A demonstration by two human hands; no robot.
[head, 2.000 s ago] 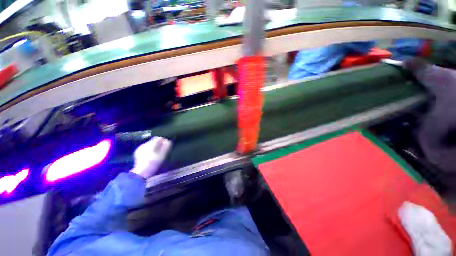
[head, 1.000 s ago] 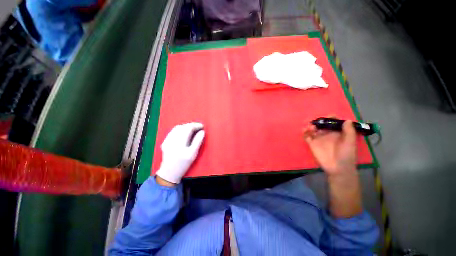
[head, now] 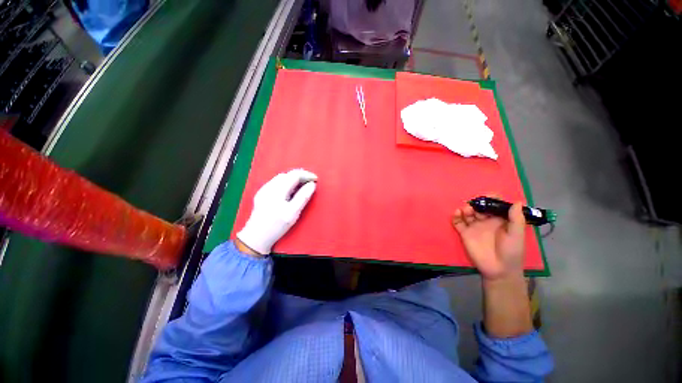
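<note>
My left hand (head: 276,211), in a white glove, rests on the left front of the red work mat (head: 336,179). Its thumb and fingers are a little apart and I see nothing in it. My bare right hand (head: 493,238) is palm up at the mat's right front. It holds a black dispensing syringe (head: 505,210) between thumb and fingers, the narrow tip pointing left and the green rear end pointing right, past the mat's edge. Tweezers (head: 362,105) lie at the mat's upper middle. A crumpled white cloth (head: 451,127) lies upper right, partly on an orange-red pad (head: 407,87).
A dark green conveyor belt (head: 161,112) with a metal rail runs along the left. A post wrapped in red-orange film (head: 90,206) crosses it at the lower left. A person's blue sleeve (head: 114,19) is beyond the belt. A wheeled rack (head: 591,37) stands upper right.
The view has turned from the conveyor and glowing lamp to the mat. Since one second ago, both hands look nearly still, the syringe still in the right hand.
</note>
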